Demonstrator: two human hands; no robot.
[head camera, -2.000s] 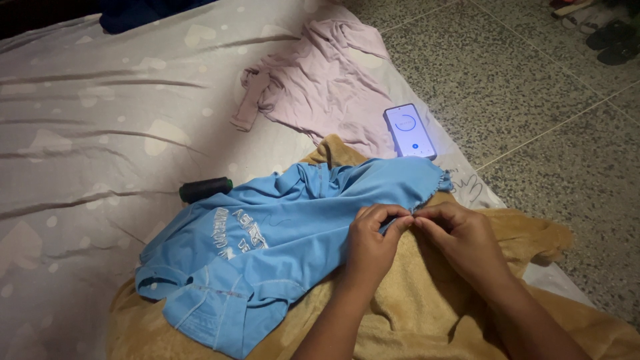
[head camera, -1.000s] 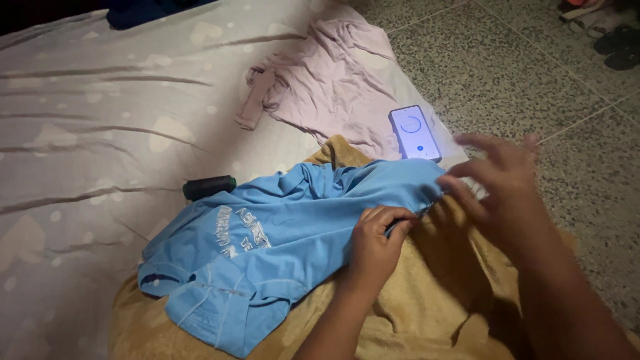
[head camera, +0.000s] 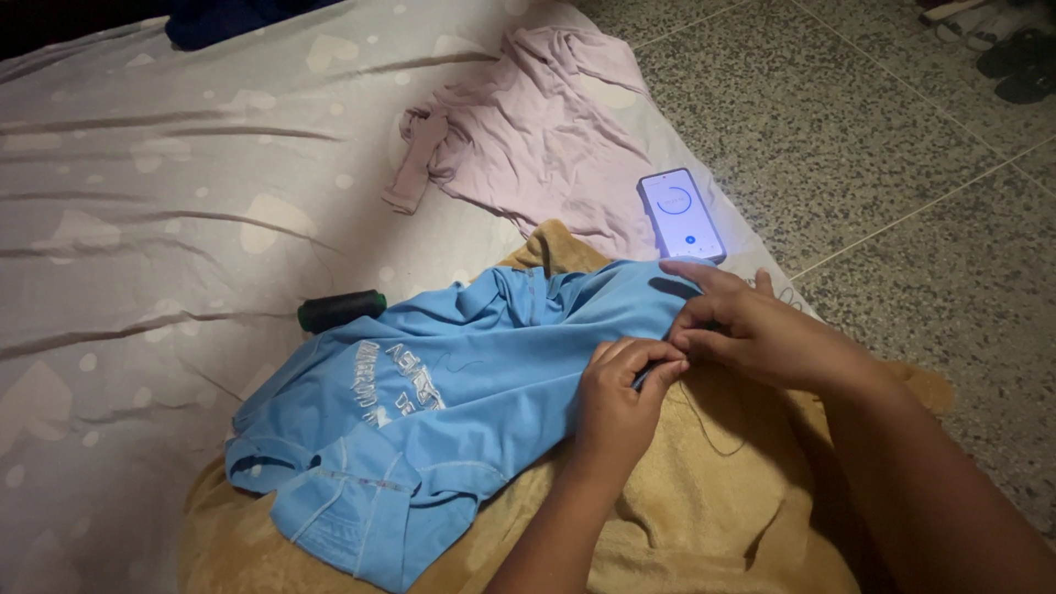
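Observation:
A blue shirt, inside out with its seams and the back of a print showing, lies over a tan plush blanket. My left hand pinches the shirt's right edge between thumb and fingers. Just beside it, my right hand has its thumb and index finger close together at the same edge, the other fingers spread; whether it holds a needle is too small to tell. A dark thread loops over the blanket below the hands. A spool of black thread rests by the shirt's upper left edge.
Beyond the shirt, a pink garment and a phone with a lit screen lie on the heart-patterned bedsheet. Dark blue cloth is at the top left. Speckled floor runs along the right, with footwear in the far corner.
My right hand met the left at the shirt's edge, then was raised and spread away from it, and is now back beside the left hand. My left hand keeps its pinch on the cloth.

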